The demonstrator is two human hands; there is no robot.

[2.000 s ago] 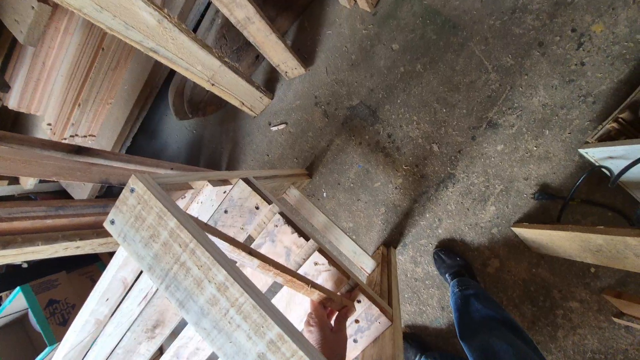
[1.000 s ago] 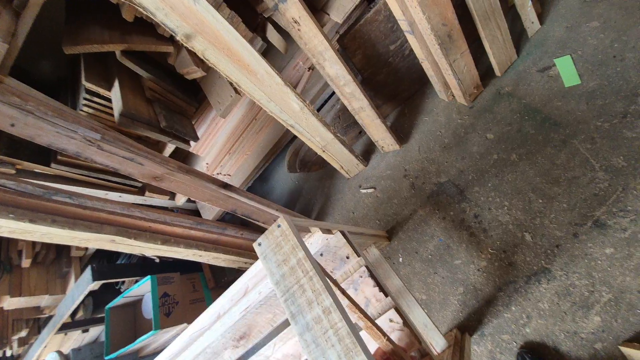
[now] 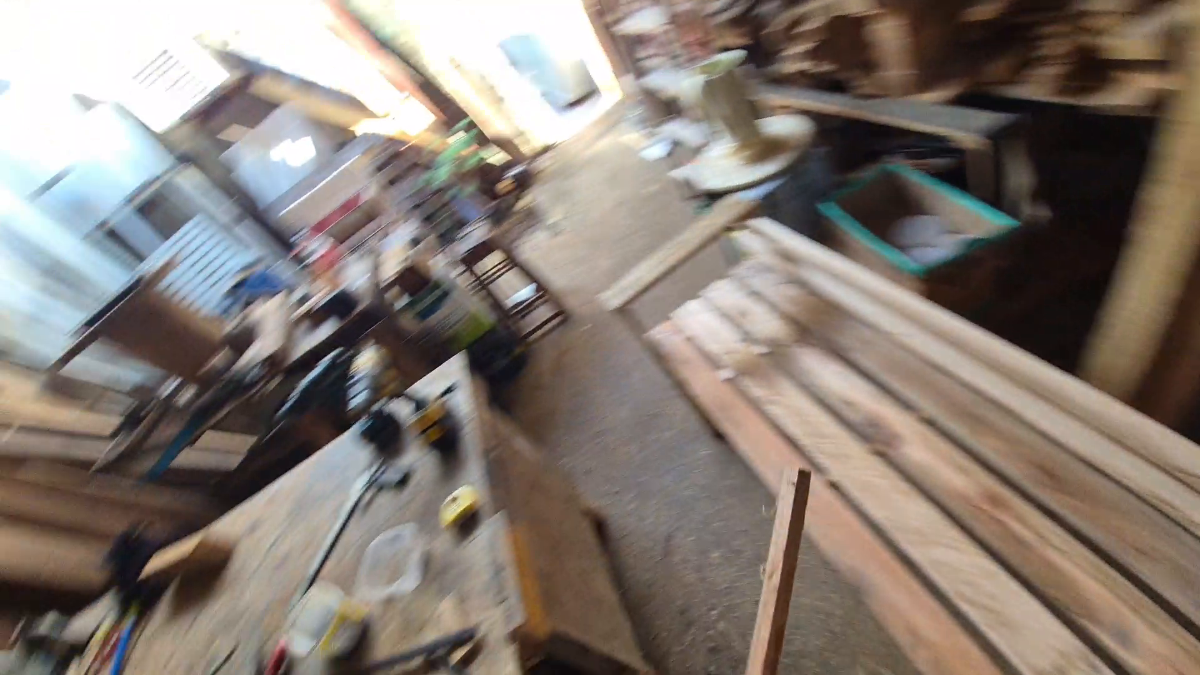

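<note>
Neither my left hand nor my right hand shows in the head view now. A narrow wooden strip (image 3: pixel 780 574) rises from the bottom edge, right of centre; whether a hand holds its lower end is hidden. To its right lies a slatted wooden piece (image 3: pixel 872 441) of long boards, with a crosswise board (image 3: pixel 680 253) at its far end. On the left stands a wooden workbench (image 3: pixel 272 525) bearing a yellow tape measure (image 3: pixel 459 506), a yellow and black power tool (image 3: pixel 433 422) and a clear plastic container (image 3: pixel 392 561). The picture is blurred.
A concrete floor strip (image 3: pixel 600 450) runs between the workbench and the slatted piece. A green-edged cardboard box (image 3: pixel 919 220) sits beyond the slats at the right. Farther back are a dark wooden rack (image 3: pixel 516 286) and a pale round-based object (image 3: pixel 745 150). Lumber (image 3: pixel 84 506) lies at the far left.
The view has swung widely to the workbench and the bright far end. Two seconds ago a hand held a wooden strip at the slatted piece; no hand shows now.
</note>
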